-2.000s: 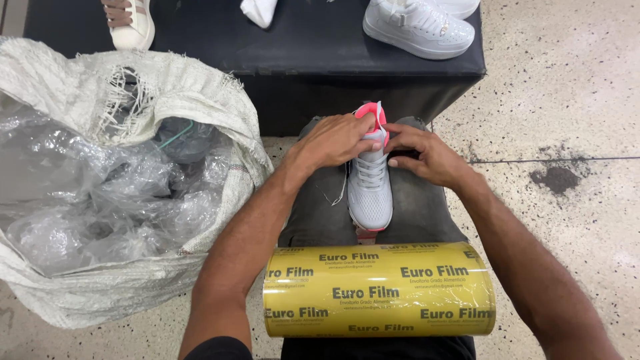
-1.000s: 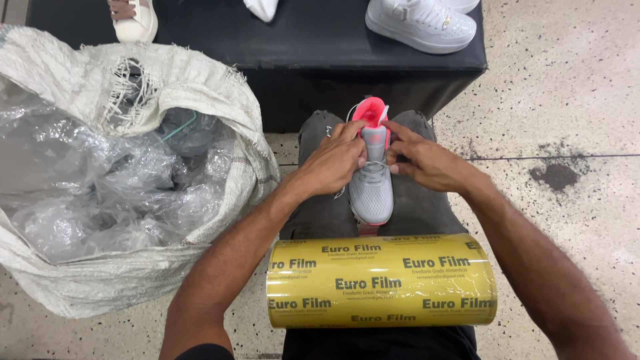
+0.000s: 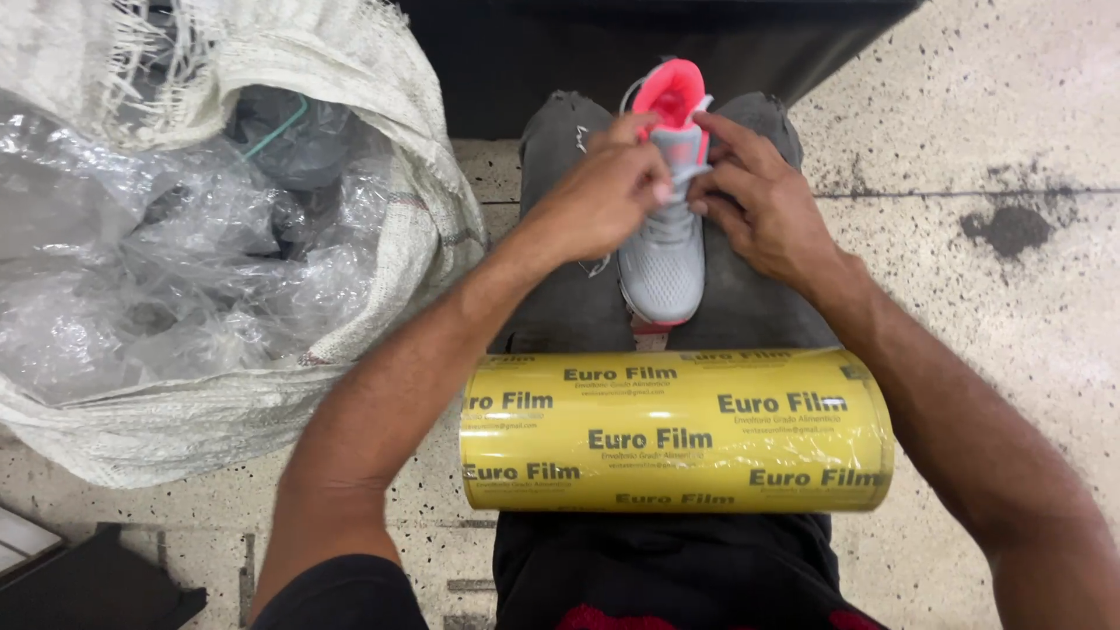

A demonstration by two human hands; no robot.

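A grey mesh sneaker [image 3: 665, 271] with a pink lining lies between my thighs, its toe toward me and its opening away. My left hand [image 3: 608, 188] is over the left side of the laces and collar, fingers bent and somewhat blurred; whether it pinches a lace cannot be told. My right hand [image 3: 761, 188] has its fingertips at the right edge of the tongue and eyelets, and its exact grip is partly hidden. Loose white lace ends hang left of the shoe. Across my lap, nearer to me, lies a yellow printed roll of plastic film [image 3: 674, 437].
On the left stands a white woven sack [image 3: 429, 236] full of crumpled clear plastic [image 3: 210, 262]. A black bench [image 3: 656, 26] is ahead, beyond my knees. Speckled floor [image 3: 980, 289] with a dark stain shows on the right. A dark object [image 3: 105, 582] lies at the lower left.
The view has tilted down, so the shoes on the bench are out of sight. My left hand has lifted from its earlier place at the tongue; my right hand stays at the shoe's right side.
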